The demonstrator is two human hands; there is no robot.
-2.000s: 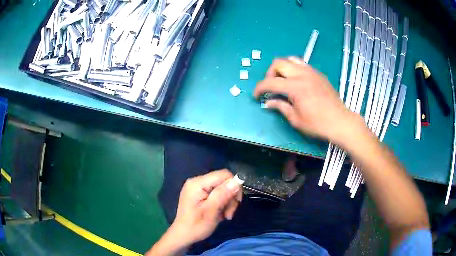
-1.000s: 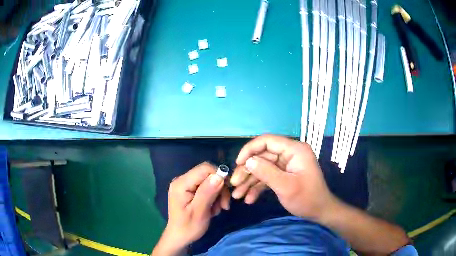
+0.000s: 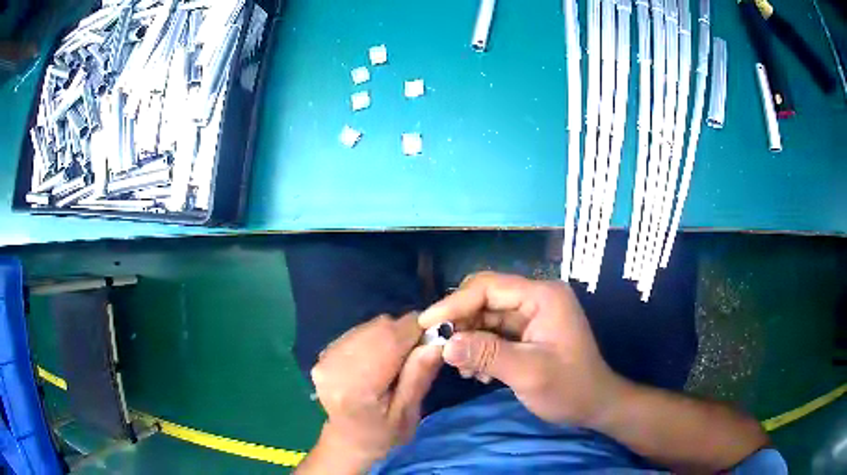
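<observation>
A short silvery tube (image 3: 438, 333) is held over my lap, its dark open end facing up toward the camera. My left hand (image 3: 376, 376) grips it from the left, hiding most of its length. My right hand (image 3: 534, 348) has its thumb and forefinger at the tube's open end. Whether the right fingers also hold a small piece cannot be seen. Several small whitish square pieces (image 3: 411, 144) lie on the green bench beyond my hands.
A black tray (image 3: 228, 176) heaped with short tubes is at the left. Long slim rods (image 3: 594, 167) lie at the right, their ends past the bench edge. Single short tubes (image 3: 482, 25), a black-handled tool (image 3: 789, 42) and a blue crate (image 3: 28, 362) are also in view.
My right hand has come from the bench to the tube in my left hand, and its fingers now touch the open end. Two more square pieces show on the bench.
</observation>
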